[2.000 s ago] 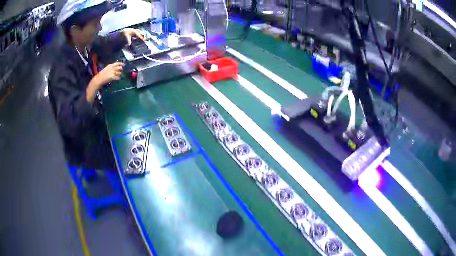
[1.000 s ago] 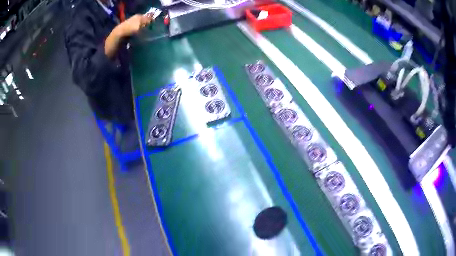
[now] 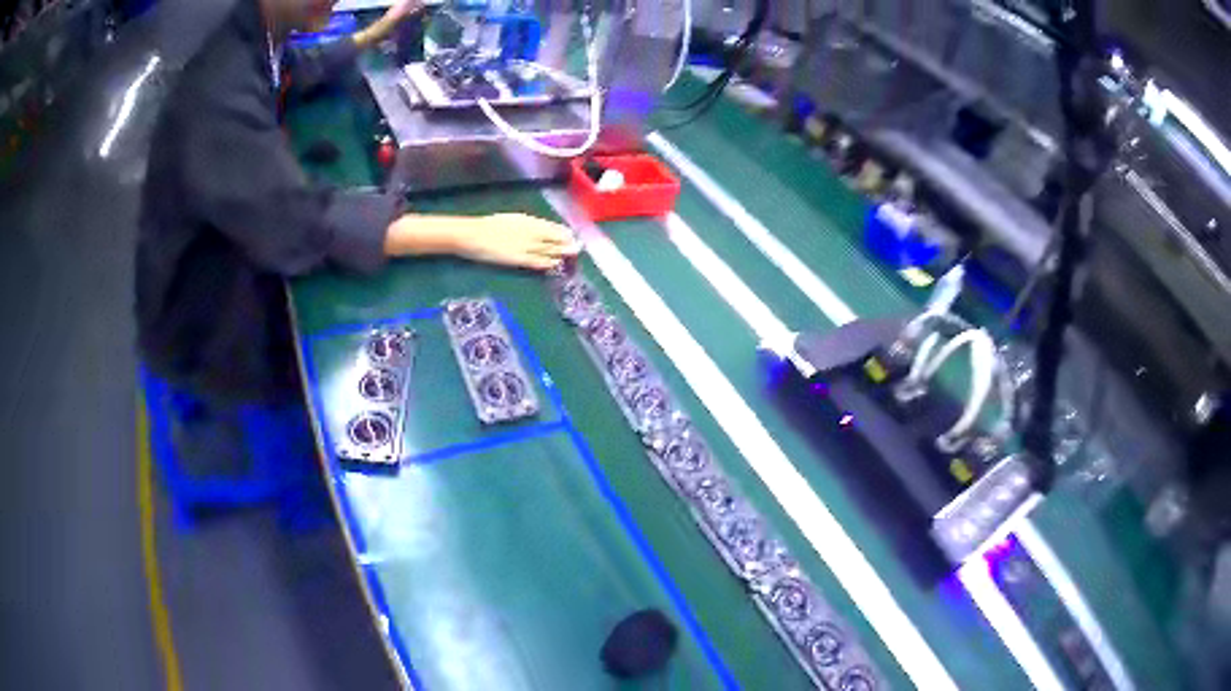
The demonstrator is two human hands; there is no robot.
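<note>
Neither my left hand nor my right hand is in the picture. Two separate three-lens panels lie on the green bench inside blue tape, a left one [image 3: 377,388] and a right one [image 3: 487,354]. A row of panels [image 3: 685,456] laid end to end runs diagonally on the green surface, from the far middle to the bottom edge. A black round pad [image 3: 639,643] lies near the bottom. Another person's hand [image 3: 520,242] reaches to the far end of the row; its fingers hide what they touch.
The other worker's dark sleeve [image 3: 290,203] reaches over the bench at the left. A red bin [image 3: 624,186] stands beyond the row. A black box with white hoses [image 3: 864,419] and a purple glow stands at the right. A blue stool [image 3: 223,452] is at the left.
The other worker has leaned in and stretched an arm across to the far end of the row. The camera view has shifted; the panels look to lie as before.
</note>
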